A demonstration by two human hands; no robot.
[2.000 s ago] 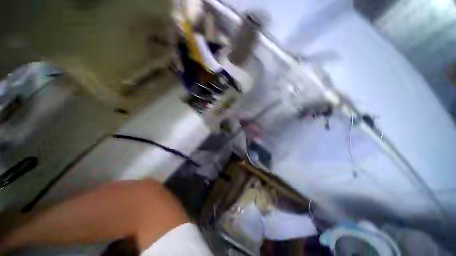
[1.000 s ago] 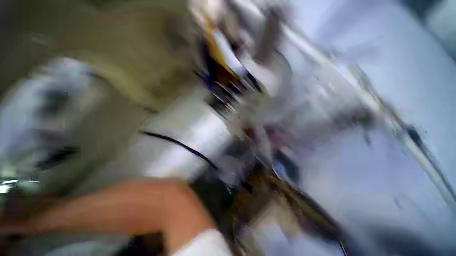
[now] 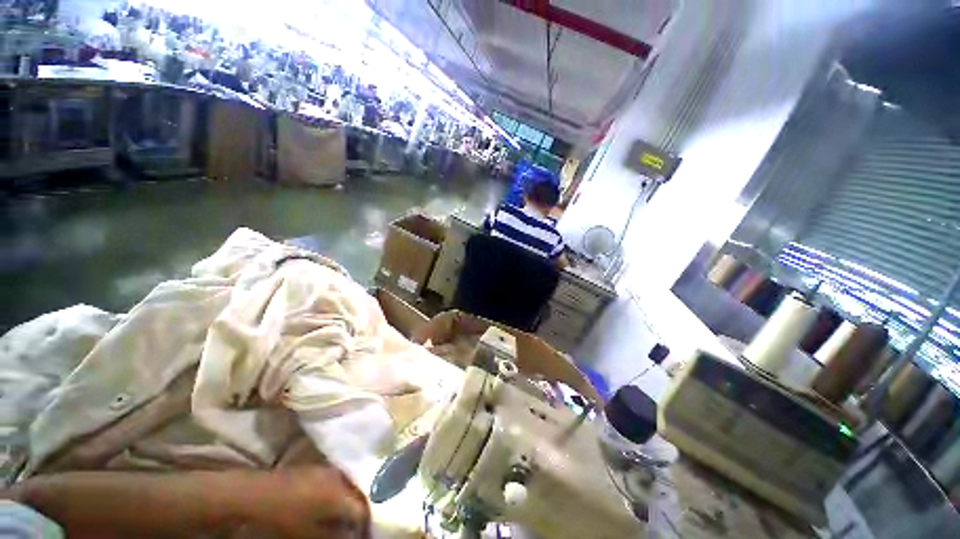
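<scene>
A large heap of cream cloth [image 3: 305,337], with small round buttons at its left part, lies left of the sewing machine. The cream machine head [image 3: 526,463] stands at the bottom centre, a dark oval part [image 3: 398,468] at its left and bright light below. My left arm [image 3: 200,503] lies across the bottom left, in front of the cloth. Its far end is cut off by the bottom edge; no fingers show. My right hand is out of the picture.
Thread cones [image 3: 781,332] stand at the right behind a beige box-shaped unit [image 3: 753,421]. Open cardboard boxes [image 3: 408,253] stand beyond the machine. A person in a striped top [image 3: 526,228] sits at a farther station. A white wall [image 3: 684,211] rises at the right.
The view has swung from a blurred, tilted scene to the cloth heap, machine and factory floor. My left arm shows lower in the picture.
</scene>
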